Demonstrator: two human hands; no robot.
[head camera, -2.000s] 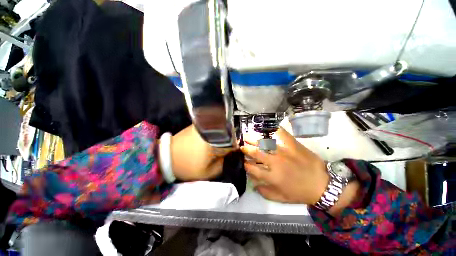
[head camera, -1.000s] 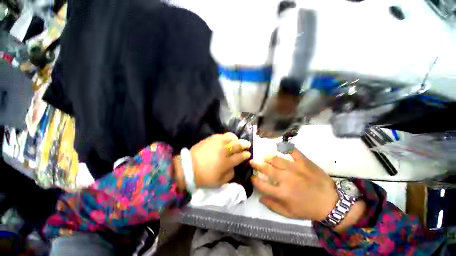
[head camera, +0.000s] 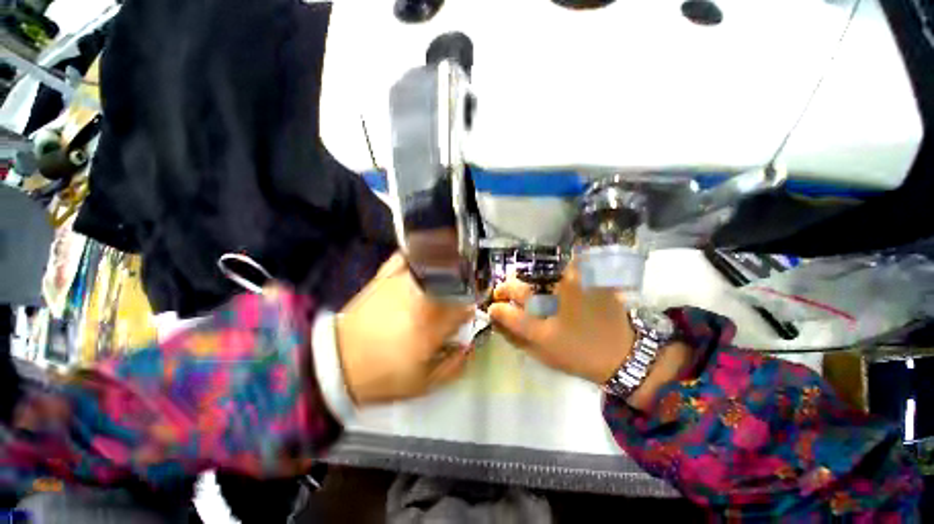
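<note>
The black cloth (head camera: 220, 143) spreads left of the white sewing machine (head camera: 635, 92). A thin white loop (head camera: 244, 270) stands out on the cloth above my left sleeve. My left hand (head camera: 401, 338) is at the needle area with its fingers closed on a small piece of white cloth (head camera: 471, 330). My right hand (head camera: 574, 325) lies just right of it, its fingertips by the presser foot (head camera: 524, 264) and close to the left fingers. The machine's metal lever partly covers the left fingertips; the needle point is hidden.
Slim black tools (head camera: 753, 292) lie right of the machine head, beside a clear plastic bag (head camera: 819, 307). A measuring tape strip (head camera: 502, 471) runs along the table's front edge. Grey cloth (head camera: 466, 504) shows below it. Cluttered items stand at far left.
The white loop now shows on the black cloth. My left hand has turned in at the needle, and the dark cloth and white piece before it at the table edge are gone from there.
</note>
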